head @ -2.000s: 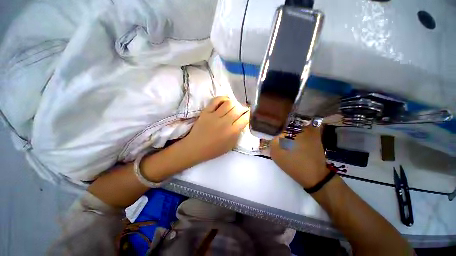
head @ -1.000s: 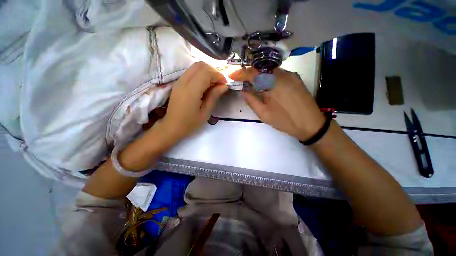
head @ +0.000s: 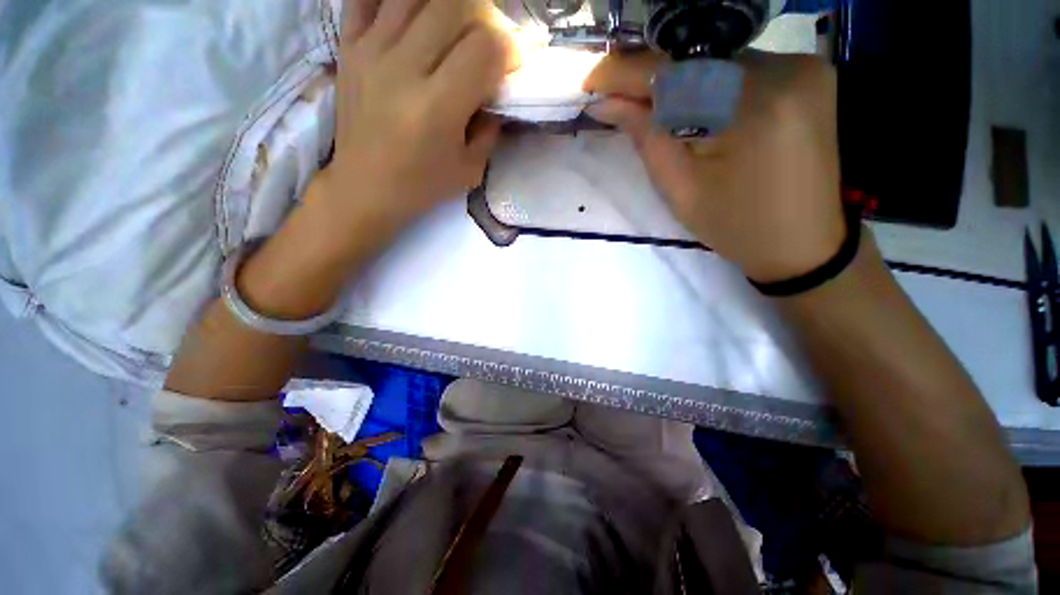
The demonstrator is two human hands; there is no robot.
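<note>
The bulky white quilted lining fills the left side and lies on the machine table. My left hand presses and pinches its seam edge at the bright lamp glow. My right hand pinches the right end of the same edge, partly behind the grey-capped tension knob. The needle area is at the top, washed out by the light, so the exact contact there cannot be told. The slide plate shows below the edge.
A black glossy rectangle lies right of my right hand, with a small brown piece beside it. Black thread snips lie at the right edge. A ruler strip runs along the table front. A blue bin holds brown offcuts below.
The view has moved down and closer, so the machine head now shows only at the top. Both hands stay on the seam edge, which now shows as a wider white strip between them.
</note>
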